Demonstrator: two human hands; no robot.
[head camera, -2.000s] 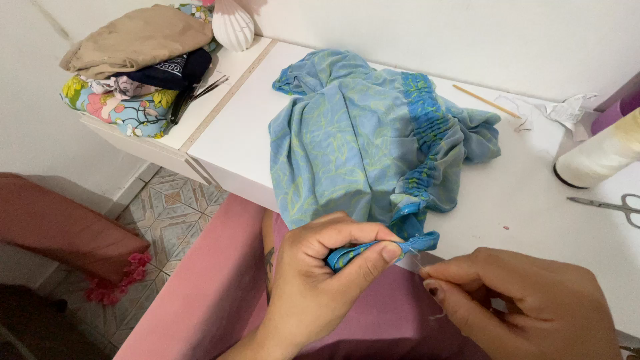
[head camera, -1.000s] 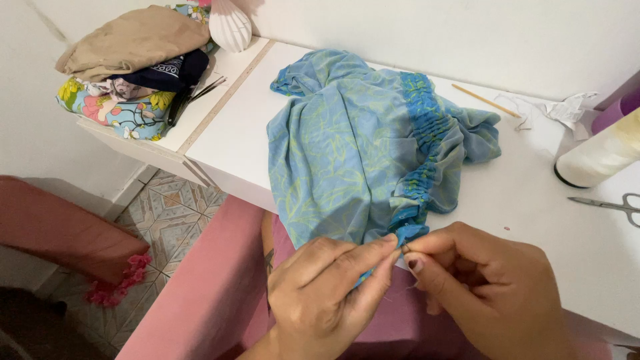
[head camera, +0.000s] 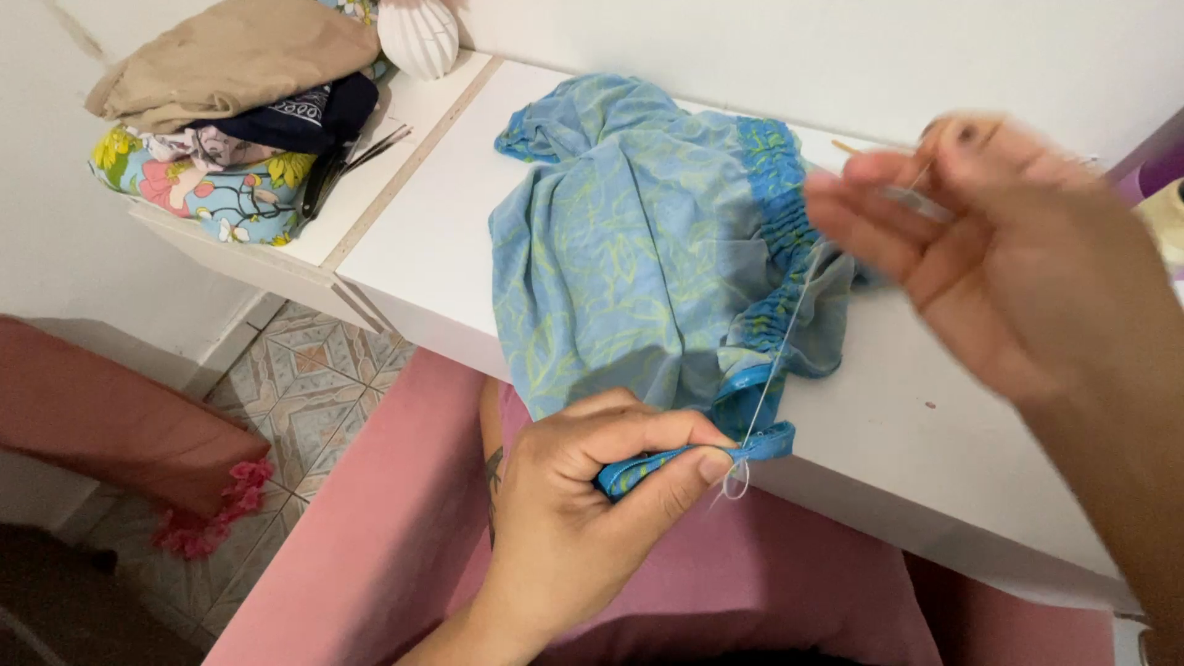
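Observation:
A blue garment (head camera: 610, 250) with a yellow-green leaf print and a gathered band lies on the white table, one end hanging over the front edge. My left hand (head camera: 592, 490) pinches its folded blue edging (head camera: 770, 442) between thumb and forefinger. From that pinch a pale thread (head camera: 782, 356) runs taut up to the right, and a small loop of it hangs below the edging. My right hand (head camera: 990, 231), blurred, is raised over the table's right side with thumb and forefinger together on the thread end; a needle there cannot be made out.
At the back left, folded fabrics (head camera: 213, 65) are stacked beside dark, slender tools (head camera: 324, 180) and a white ribbed vase (head camera: 418, 39). A pale cylindrical object (head camera: 1167, 222) stands at the right edge. The white table's front edge (head camera: 925, 499) crosses above my lap.
My right hand has moved from beside my left hand up and to the right, and the thread now stretches between them. The left hand still pinches the edging.

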